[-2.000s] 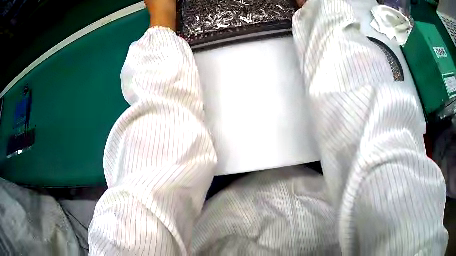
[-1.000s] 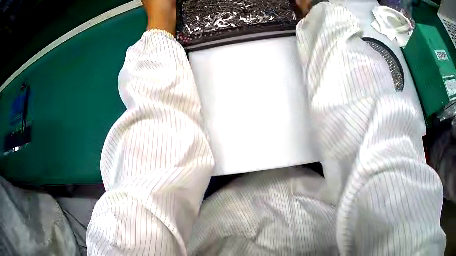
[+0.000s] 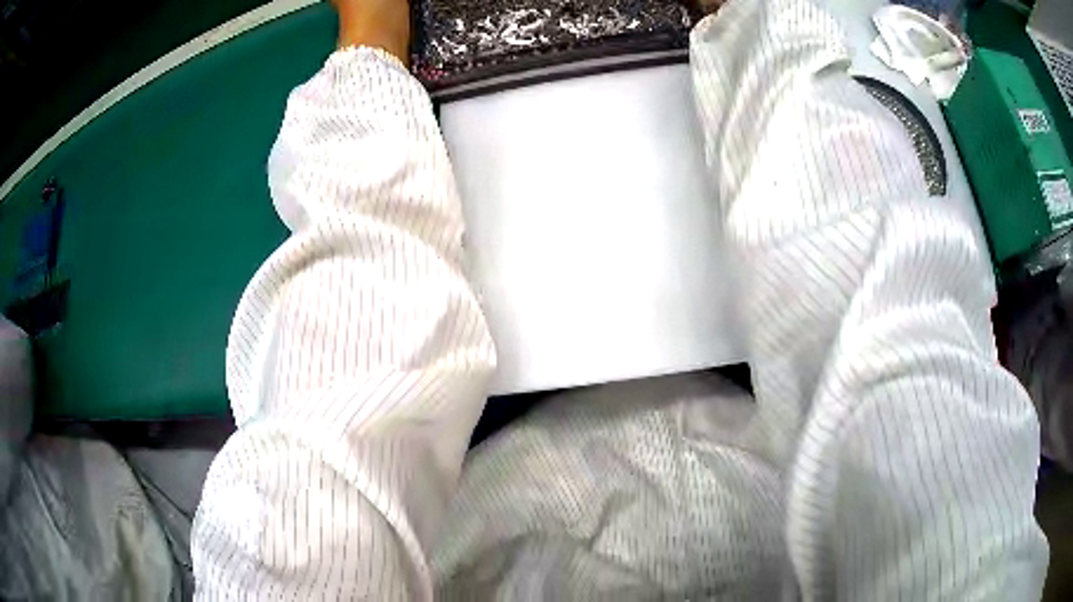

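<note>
A dark rectangular parts tray (image 3: 547, 61) lies at the top centre, its upper part cut off by the picture's edge. Loose silvery metal pieces (image 3: 518, 24) are heaped in it. My left hand (image 3: 375, 24) is at the tray's left side; only the wrist and part of the hand show, and the fingers are out of the picture. My right hand (image 3: 706, 6) is at the tray's top right corner, almost wholly cut off by the edge and my sleeve. A white mat (image 3: 600, 235) lies below the tray, between my forearms.
A round perforated plate (image 3: 912, 124) shows partly past my right sleeve. A green box (image 3: 1006, 141) and a crumpled white cloth (image 3: 918, 49) are at the right. Blue and black small items (image 3: 41, 259) lie on the green bench (image 3: 153, 247) at the left. Grey fabric shows at the lower left.
The view has shifted slightly, so the tray and mat sit a little higher. Grey fabric at the left edge has come further into view. Both hands stay by the tray.
</note>
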